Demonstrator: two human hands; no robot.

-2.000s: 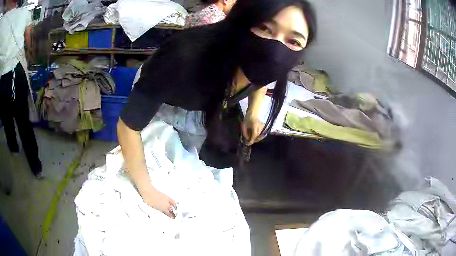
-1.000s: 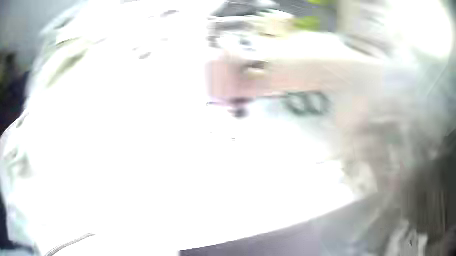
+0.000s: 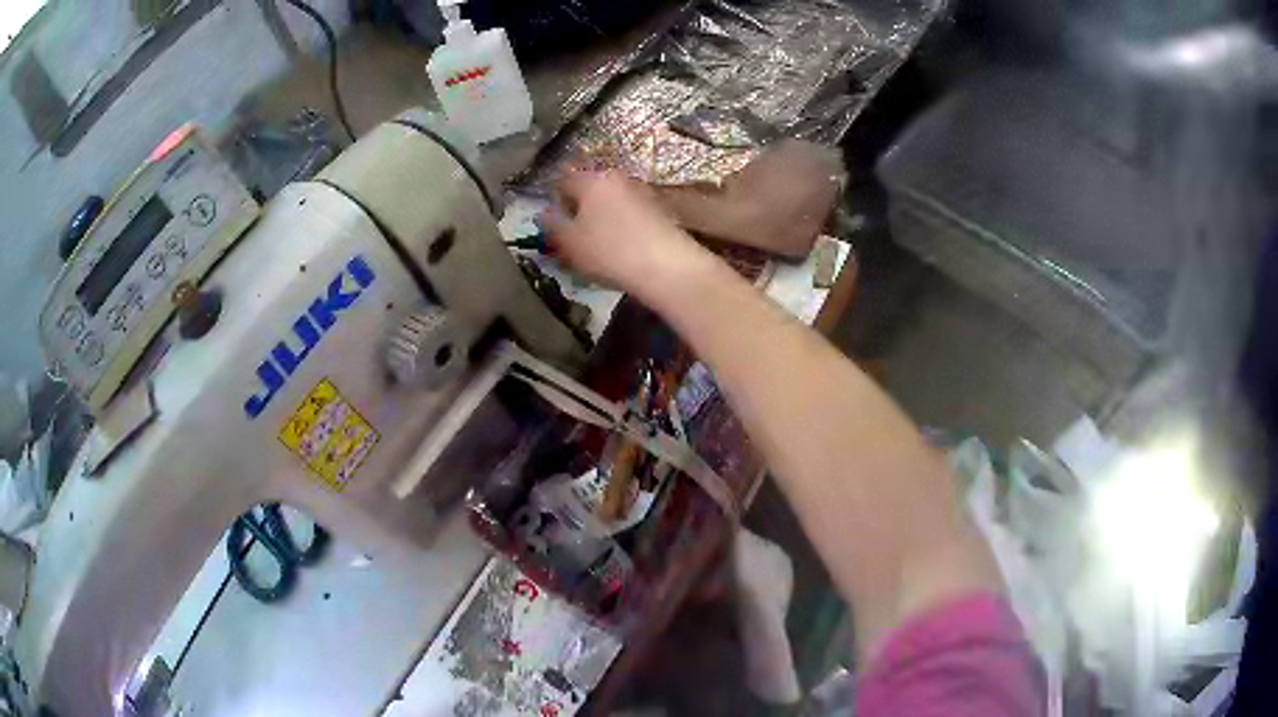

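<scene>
My right hand [image 3: 603, 227], bare, reaches past the right end of the cream sewing machine head [image 3: 301, 301]. Its fingers are bent near a small dark green thing [image 3: 528, 242]; whether they grip it cannot be told. The machine bears blue JUKI lettering, a yellow label and a ribbed pale dial [image 3: 425, 346]. My left hand is out of the picture. Dark green-handled snips [image 3: 275, 549] lie on the pale machine bed [image 3: 344, 630].
A reddish tray [image 3: 568, 574] of small parts and an orange-handled tool [image 3: 618, 476] is right of the machine. A white bottle [image 3: 479, 77] stands behind, beside crumpled clear plastic [image 3: 750, 77]. A control panel [image 3: 140, 266] is at left. White cloth [image 3: 1079, 560] lies at lower right.
The view has swung from a masked person with white garments, through a blurred view of white cloth and a hand, to the machine. My right arm now extends toward the machine's far end.
</scene>
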